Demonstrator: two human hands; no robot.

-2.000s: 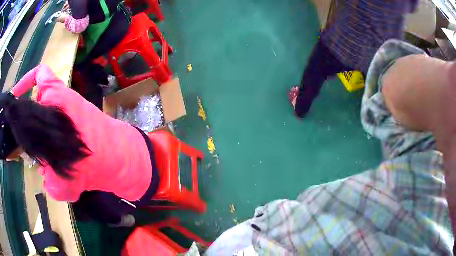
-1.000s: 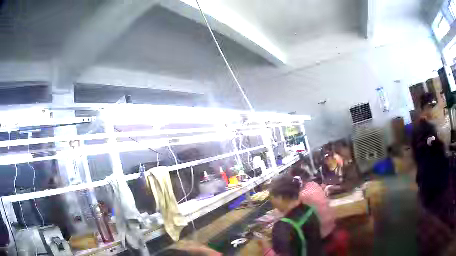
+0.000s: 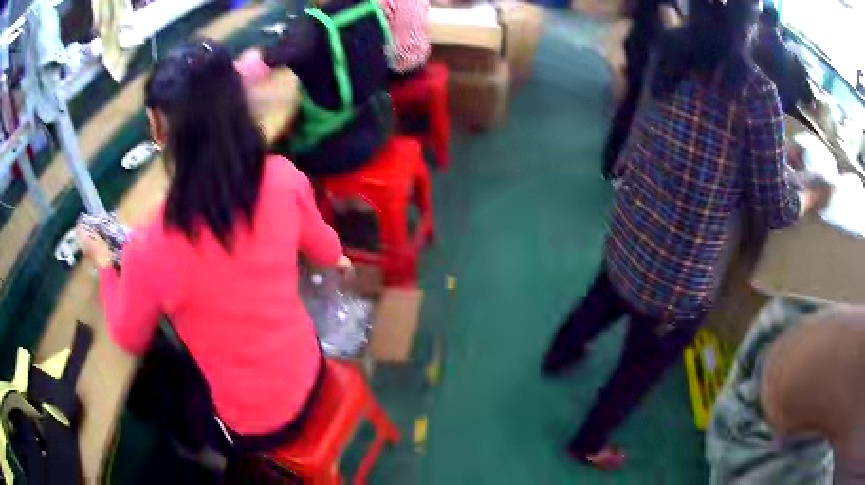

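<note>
Neither of my hands shows. A blurred bare limb, seemingly my arm, with pale plaid cloth (image 3: 759, 407) around it, is cut off by the right edge. Black pad strips with yellow parts (image 3: 59, 407) lie in a tangled heap on the tan bench (image 3: 102, 407) at the lower left. No hand of mine touches them.
A person in pink (image 3: 228, 294) sits on a red stool (image 3: 346, 426) at the bench, one hand at a glittering bundle (image 3: 102, 227). Another sits beyond. A person in plaid (image 3: 678, 199) stands right, near a yellow crate (image 3: 704, 374). An open carton (image 3: 396, 322) holds clear bags.
The view has swung from the ceiling and lamps back down to the aisle. Compared with the older frame, the person in pink sits more upright and the plaid-shirted person shows more fully.
</note>
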